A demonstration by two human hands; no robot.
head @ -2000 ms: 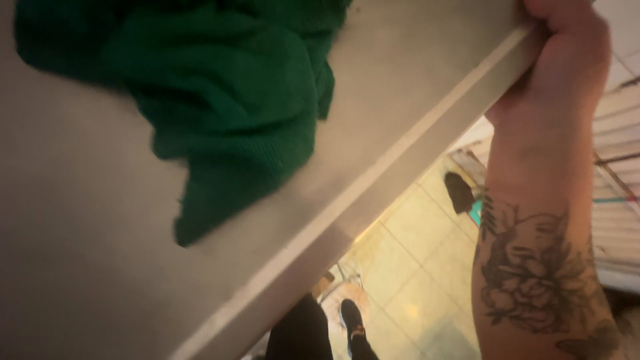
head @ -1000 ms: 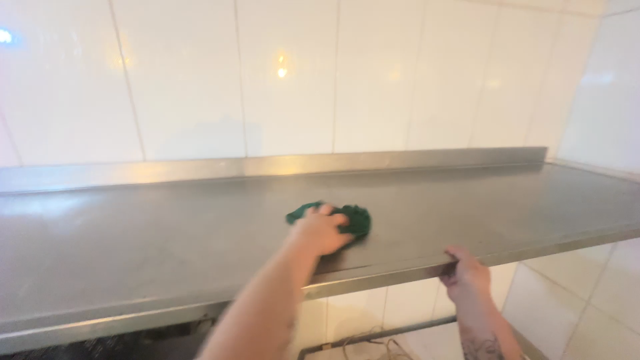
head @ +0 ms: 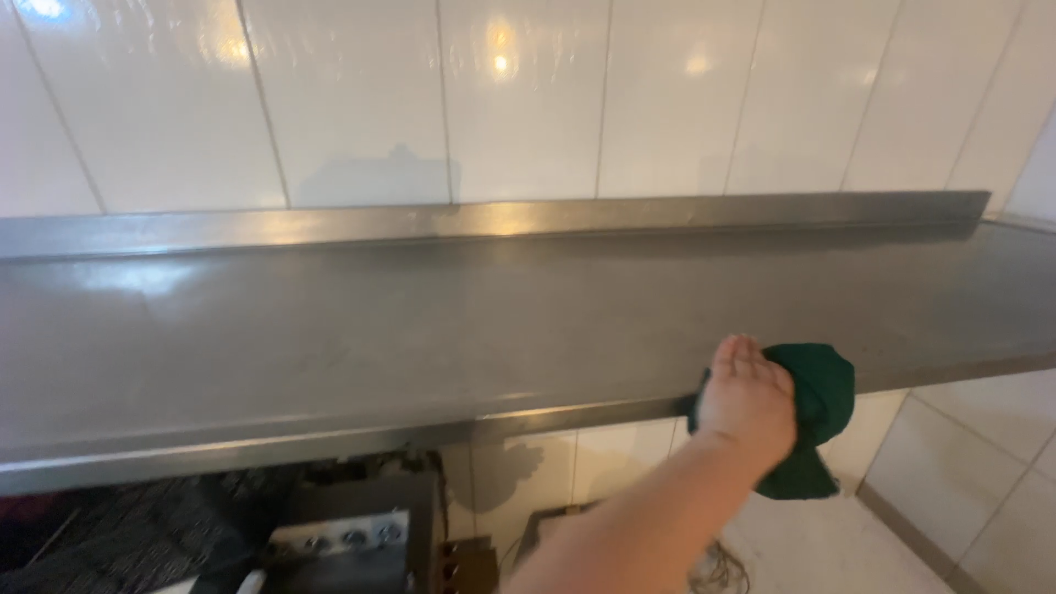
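My left hand (head: pixel 747 404) holds a crumpled dark green cloth (head: pixel 817 392) at the front edge of a long stainless steel shelf (head: pixel 396 330). Its fingers lie bunched over the cloth, and the thumb cannot be made out. Part of the cloth hangs below the shelf's edge, to the right of the wrist. The forearm reaches up from the lower middle of the view. My right hand is out of view.
A raised metal lip (head: pixel 511 219) runs along the shelf's back against a white tiled wall (head: pixel 528 99). Beneath the shelf, at lower left, is a dark appliance with a metal knob panel (head: pixel 355 532). Thin wires (head: pixel 722 569) lie below the forearm.
My left hand has moved right with the green cloth, from the shelf's surface to its front edge. My right hand, on the front edge a second ago, has left the view.
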